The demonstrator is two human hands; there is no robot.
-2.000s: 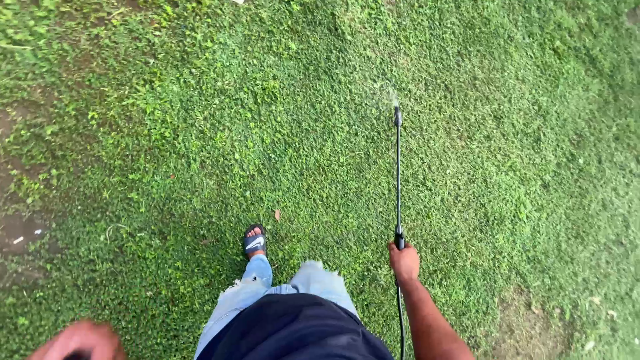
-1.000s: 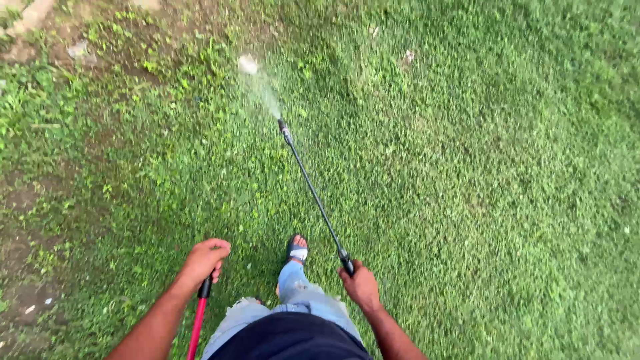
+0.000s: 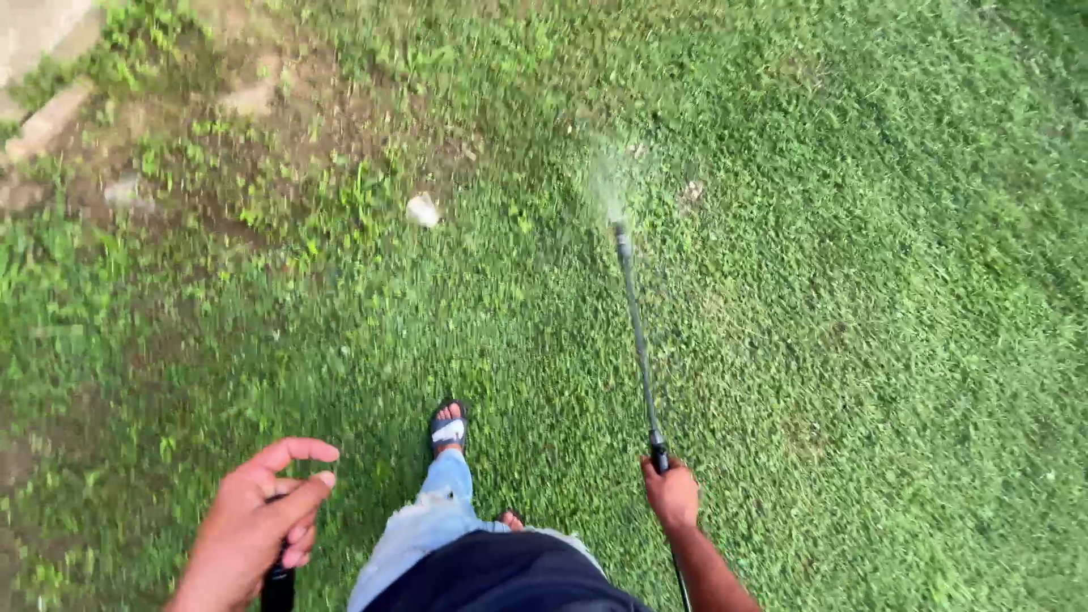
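My right hand (image 3: 671, 491), at lower right, is closed around the black handle of a sprayer wand (image 3: 639, 340). The wand points up and away over the grass, and a fine mist (image 3: 610, 183) leaves its nozzle. A thin black hose runs down from the handle beside my forearm. At lower left my left hand (image 3: 263, 518) has its thumb and index finger apart, while its other fingers curl around a black lever grip (image 3: 279, 582). The rest of that lever is out of view below.
Short grass (image 3: 850, 365) covers the ground. A pale piece of litter or stone (image 3: 422, 210) lies ahead. Bare soil (image 3: 289, 127) and concrete edging (image 3: 51, 119) are at upper left. My sandalled foot (image 3: 448, 427) is on the grass.
The wand has swung from pointing up-left to nearly straight ahead, slightly left. My left hand is lower in view, and the red shaft seen under its grip earlier is out of sight.
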